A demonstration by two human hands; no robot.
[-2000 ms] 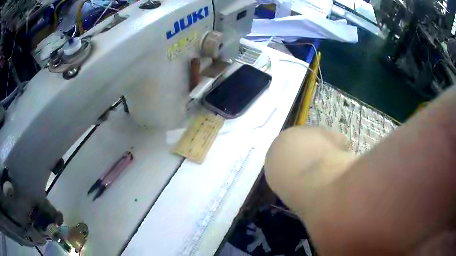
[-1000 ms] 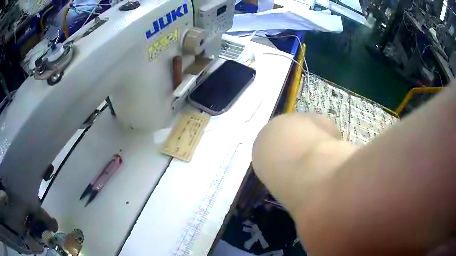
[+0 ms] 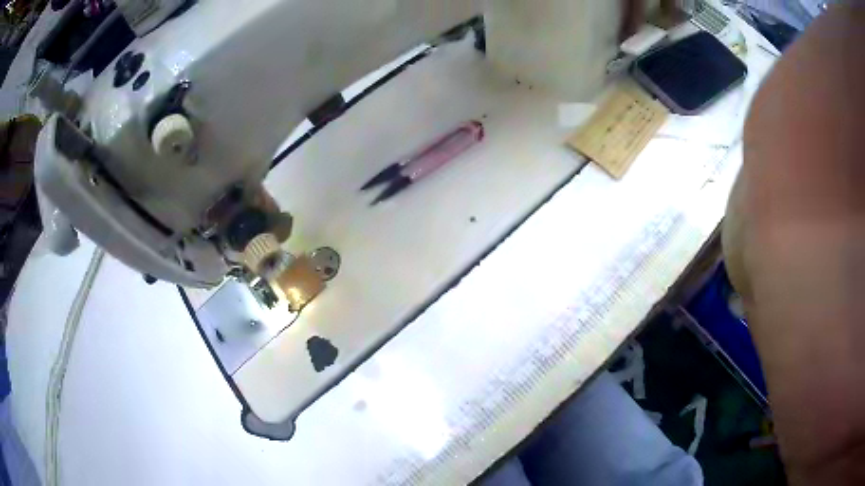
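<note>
The white sewing machine (image 3: 237,85) stands at the upper left, its lit presser foot (image 3: 268,292) above the silver slide plate (image 3: 237,323). An orange-brown block (image 3: 302,282) is beside the foot. No fabric shows under the foot. Thread snips with a pink handle (image 3: 444,154) lie on the bed, dark blades pointing left. A large, blurred bare part of my right hand or arm (image 3: 806,247) fills the right edge, close to the camera and cut off; its fingers cannot be made out. My left hand is out of the picture.
A black phone (image 3: 690,71) and a tan printed card (image 3: 618,131) lie at the upper right. A dark patch (image 3: 322,353) is on the bed. A ruler scale (image 3: 569,327) runs along the table's front edge. A pale cord (image 3: 68,365) lies left. My blue-clad lap (image 3: 607,441) is below.
The view has swung left and down, bringing the foot, slide plate and dark patch into view. The blurred right hand or arm now sits nearer the right edge. Snips, card and phone appear farther right.
</note>
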